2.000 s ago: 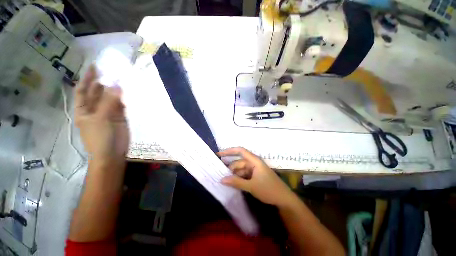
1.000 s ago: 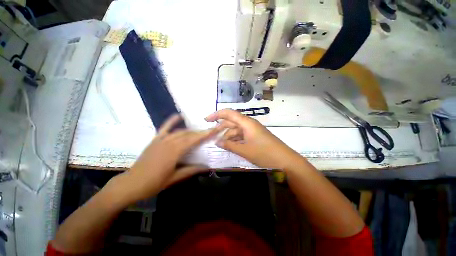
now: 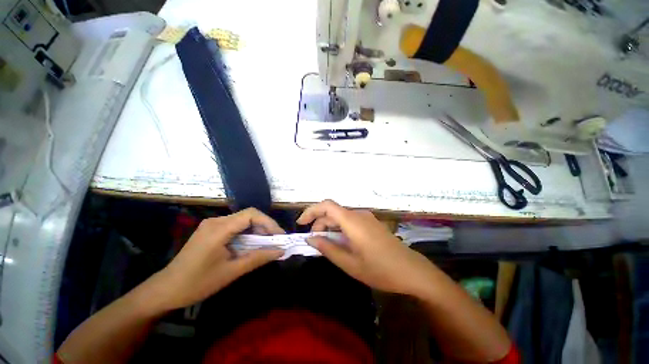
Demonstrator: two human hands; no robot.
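My left hand (image 3: 226,250) and my right hand (image 3: 349,245) hold a narrow white fabric strip (image 3: 290,245) between thumbs and fingers. The strip lies level, just off the table's front edge, over my lap. It looks folded or layered; its ends are partly hidden in my hands. A dark navy strip (image 3: 231,131) lies lengthwise on the white table and hangs over the front edge beside my left hand. Its lower end is hidden behind my hands.
The sewing machine's presser foot (image 3: 334,103) is ahead, with thread snips (image 3: 341,134) in front of it. Black-handled shears (image 3: 498,163) lie to the right. A second white machine (image 3: 35,78) stands at left. Yellow tape (image 3: 224,38) lies at the back of the table (image 3: 341,178).
Both hands have come down from over the tabletop to below its front edge, with the white strip now level between them. Before that, my left hand was raised away to the left.
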